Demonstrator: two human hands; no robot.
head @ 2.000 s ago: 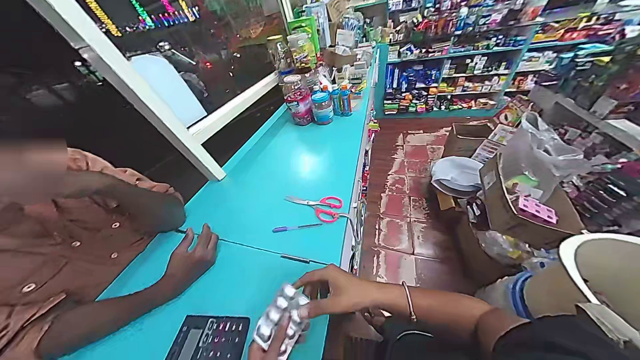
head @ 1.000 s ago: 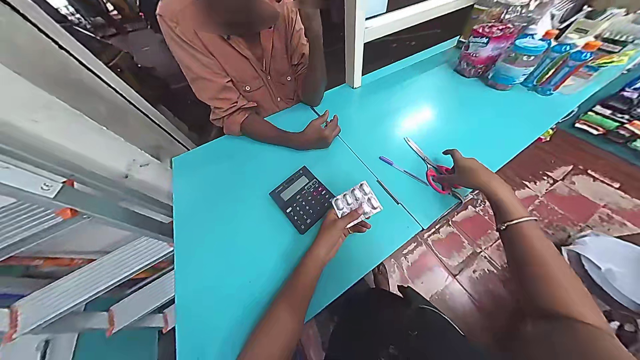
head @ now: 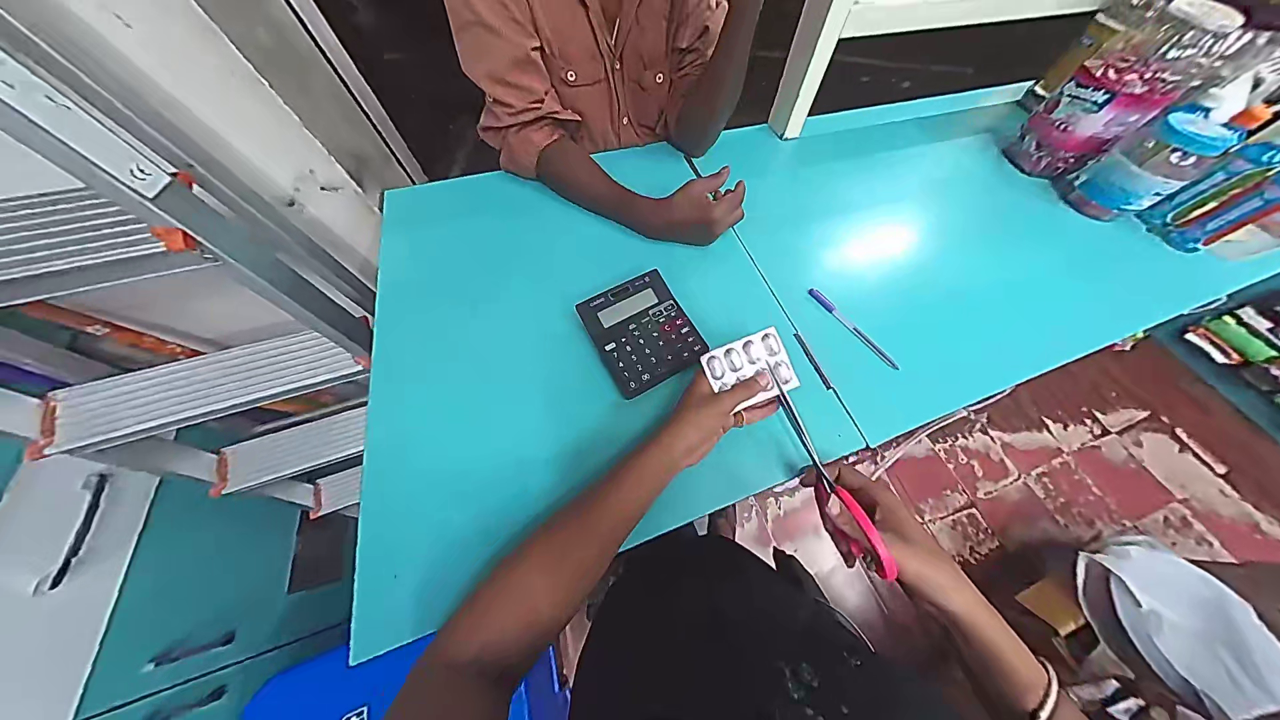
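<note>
A silver blister pack of tablets [head: 745, 357] is gripped in my left hand [head: 712, 412], just right of a black desk calculator [head: 642, 333] lying on the turquoise counter. My right hand [head: 868, 520] holds a pair of scissors with red handles [head: 857, 522], its blades reaching up to the pack's lower right part. Whether the blades have cut into the pack I cannot tell. A blue-capped pen [head: 853, 328] lies on the counter to the right of the pack.
Across the turquoise counter [head: 480, 420] a person in a brown shirt rests a forearm [head: 625, 205] on it. Plastic jars [head: 1150, 160] stand at the far right. An aluminium ladder [head: 190, 390] leans at the left. Below right lies a white bag [head: 1180, 630] near the tiled floor.
My right hand has picked up the scissors from the counter beside the pen and brought them left to the blister pack. My left hand still holds the pack.
</note>
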